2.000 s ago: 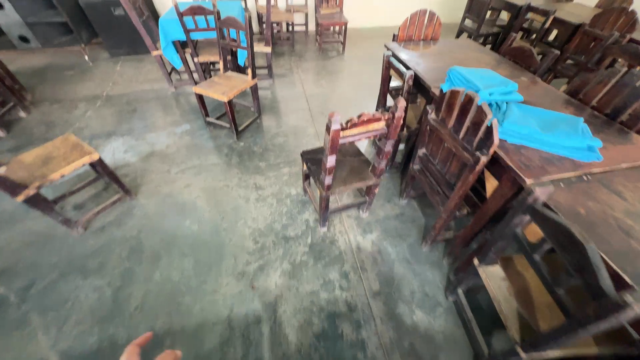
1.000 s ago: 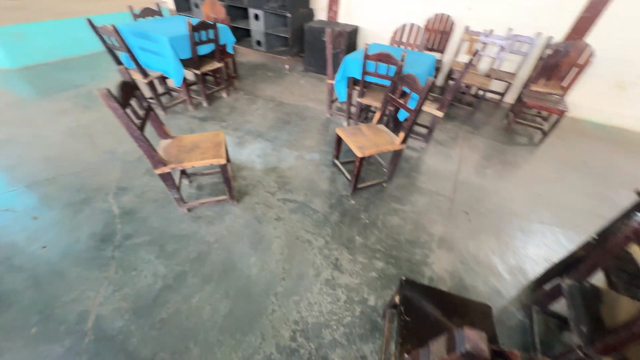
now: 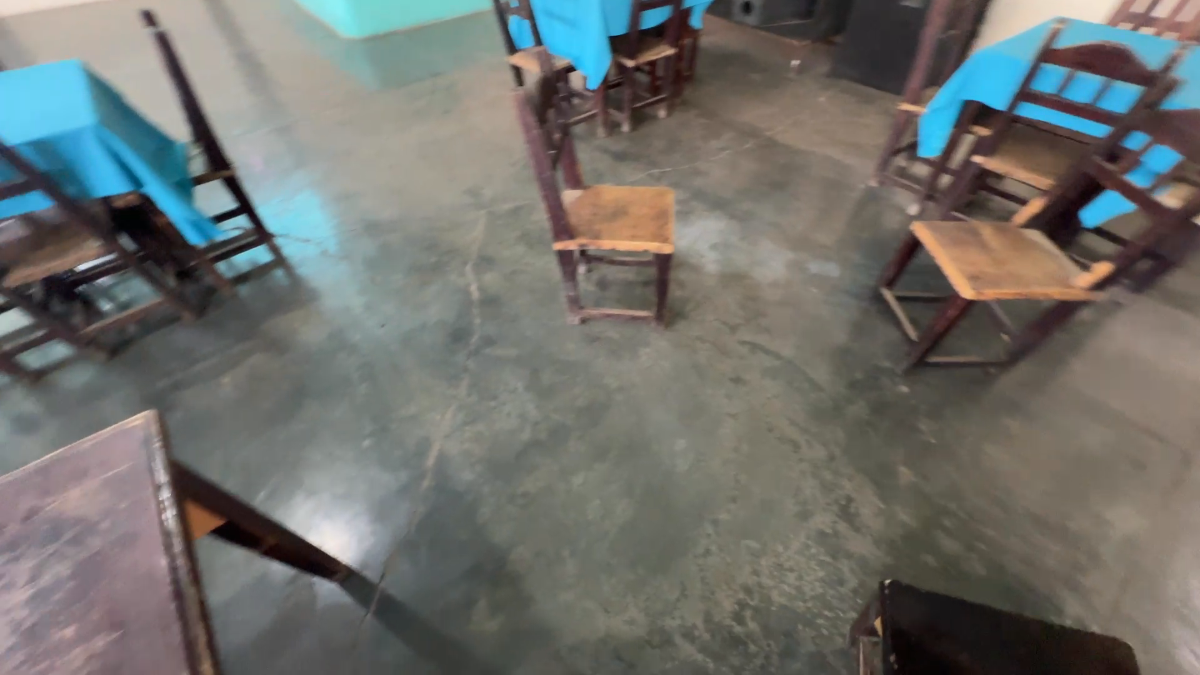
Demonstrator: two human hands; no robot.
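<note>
Neither my left hand nor my right hand shows in the view now. A wooden chair with a light tan seat (image 3: 619,217) stands alone on the concrete floor, upper middle. To the right, another tan-seated wooden chair (image 3: 1003,261) stands beside a table under a blue tablecloth (image 3: 1003,70). A bare, worn wooden tabletop (image 3: 80,562) fills the lower left corner. The dark seat of a chair (image 3: 1003,633) shows at the bottom right edge, its back out of view.
At the left, a table with a blue tablecloth (image 3: 56,112) has wooden chairs (image 3: 220,169) around it. Another blue-covered table (image 3: 572,33) with chairs stands at the top, near dark speaker cabinets (image 3: 881,42). A turquoise block (image 3: 394,11) is behind.
The view has swung left, bringing the bare tabletop and the left blue-covered table in. Fingers seen at the bottom edge two seconds ago are out of view.
</note>
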